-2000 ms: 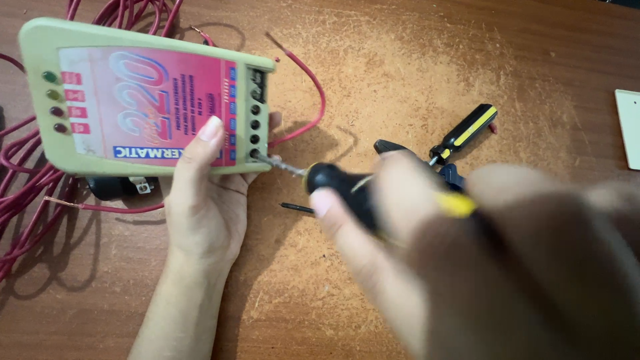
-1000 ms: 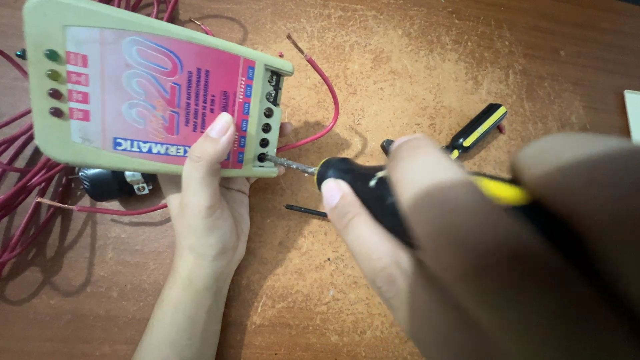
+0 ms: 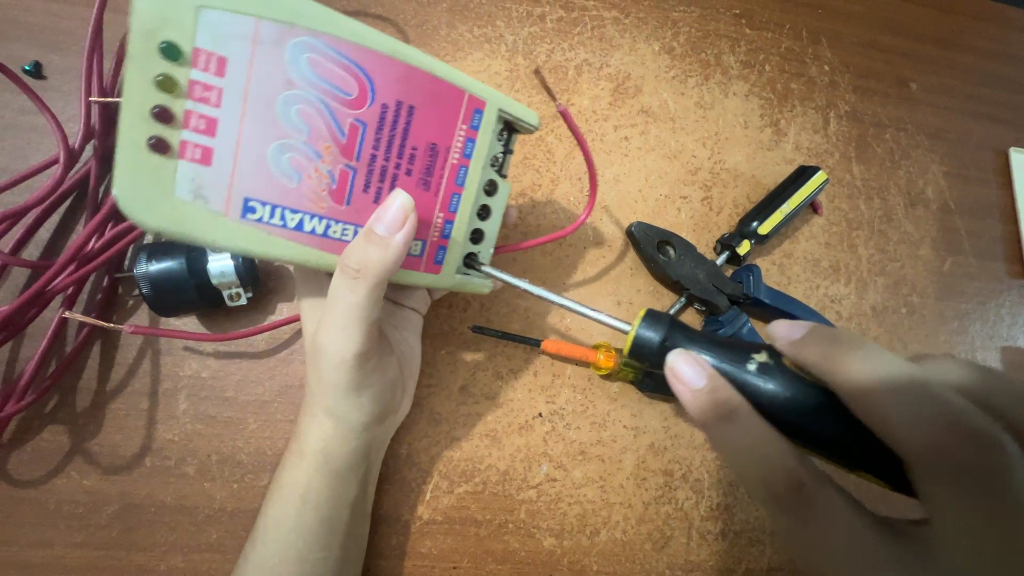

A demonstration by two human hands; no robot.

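My left hand (image 3: 364, 320) holds a pale green plastic electronic protector unit (image 3: 152, 208) by its lower edge, thumb on the pink printed face. Several indicator lights show at its left end, and a row of terminal screw holes (image 3: 483, 212) runs down its right end. My right hand (image 3: 808, 416) is closed around the black handle of a screwdriver (image 3: 556, 298), whose tip sits at the lowest terminal hole. A red wire (image 3: 588, 168) with a bare copper end comes out from behind the unit on the right. Another stripped red wire end (image 3: 208, 332) lies at the lower left.
Coiled red cable (image 3: 64, 280) and a black electrical plug (image 3: 188, 278) lie at the left, with a small dark screw (image 3: 33, 69) above. On the right are pliers (image 3: 680, 264) with blue handles, a black-and-yellow screwdriver (image 3: 780, 210) and an orange-shafted small screwdriver (image 3: 568, 350). A pale object (image 3: 1018, 184) touches the right edge.
The grip of my right hand on the screwdriver handle has shifted, with the fingers looser and farther back. The screwdriver tip stays at the lowest terminal. The unit is still in my left hand.
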